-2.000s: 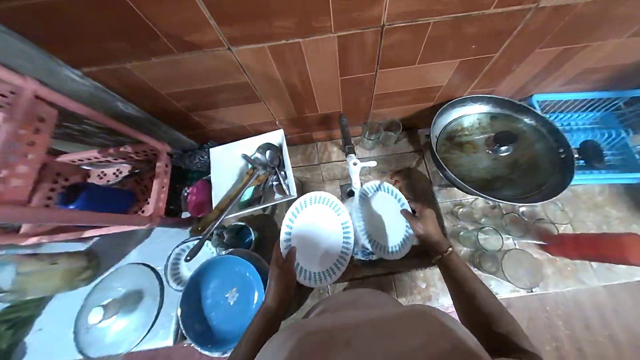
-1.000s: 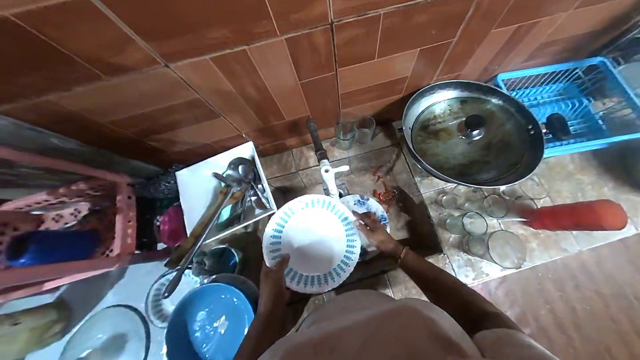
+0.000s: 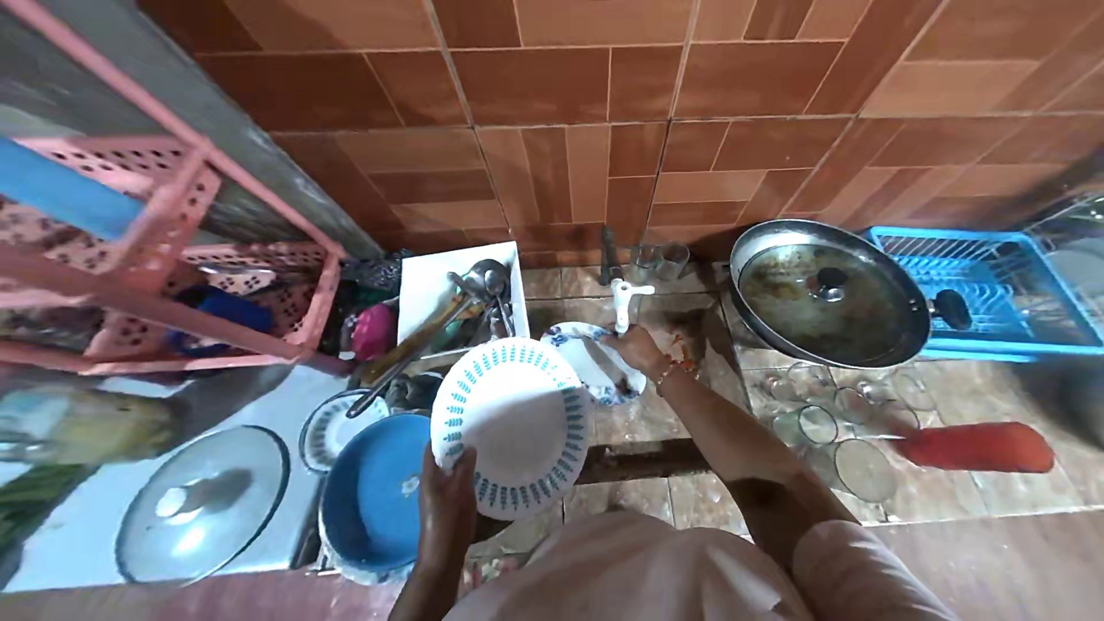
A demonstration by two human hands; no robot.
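My left hand [image 3: 448, 492] grips the lower left rim of a white plate [image 3: 517, 423] with a blue-green leaf border. Whether more plates lie under it cannot be told. Right of it, my right hand [image 3: 638, 349] is at the upper right rim of a white plate with a blue floral edge [image 3: 623, 392], just below the white tap [image 3: 624, 302]. The left part of that plate is behind the leaf-bordered one. Orange-red scraps [image 3: 683, 352] lie in the tiled sink beside my right wrist.
A white tray [image 3: 414, 289] holds ladles and spoons. A blue basin [image 3: 366, 496], a small plate [image 3: 323, 431] and a glass lid [image 3: 203, 509] are at left. On the right are a lidded pan [image 3: 832, 293], several drinking glasses [image 3: 862, 470], a red object [image 3: 979, 447] and a blue dish rack [image 3: 992, 293].
My right hand was on a second leaf-bordered plate two seconds ago; it is now at the floral-edged plate. My left hand still holds a leaf-bordered plate.
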